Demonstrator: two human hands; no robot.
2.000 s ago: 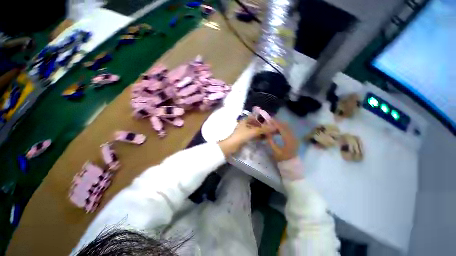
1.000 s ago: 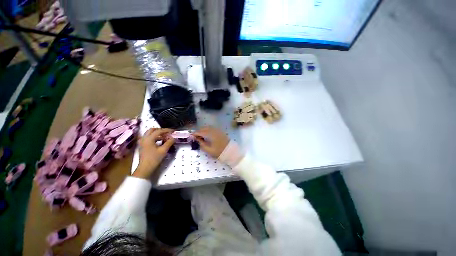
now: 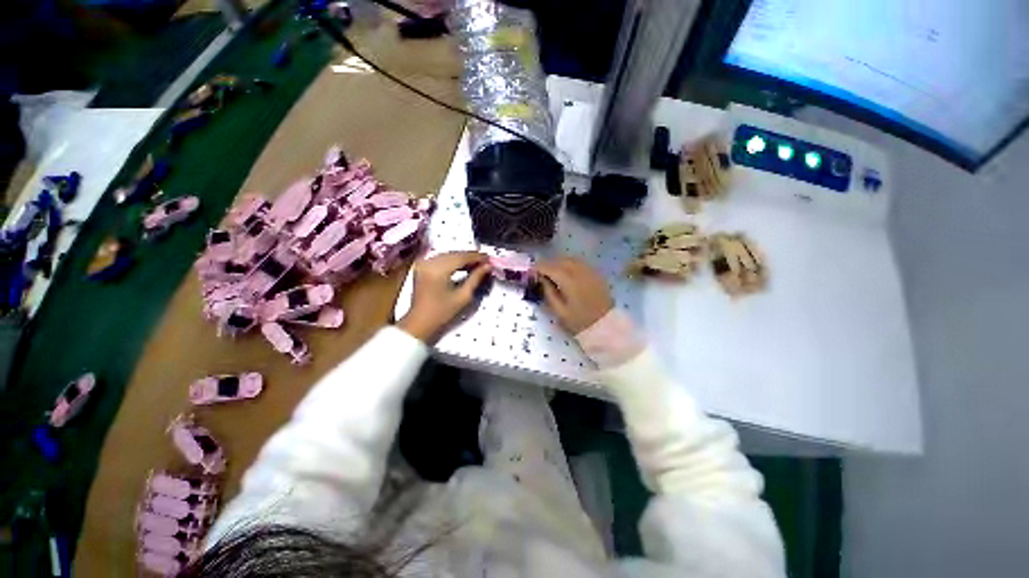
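Observation:
A pink housing (image 3: 513, 265) with a dark window lies crosswise just in front of the black extraction nozzle (image 3: 515, 194), low over the perforated work plate (image 3: 508, 330). My left hand (image 3: 447, 294) pinches its left end between thumb and fingers. My right hand (image 3: 575, 296) has its fingers at the right end. Small black locating blocks (image 3: 533, 291) show partly beneath the fingers. Whether the housing rests fully on the blocks is hidden.
A loose heap of pink housings (image 3: 299, 243) lies on the brown bench (image 3: 378, 102) at left, with a neat row (image 3: 175, 519) nearer me. Tan housings (image 3: 674, 251), the grey laser column (image 3: 640, 85), lit control panel (image 3: 790, 156) and monitor (image 3: 880, 62) stand right. A foil duct (image 3: 502, 73) rises behind the nozzle.
Since two seconds ago, both hands have brought the housing down, level in front of the nozzle. Over the last second the hands keep about the same hold while the camera view has shifted and turned.

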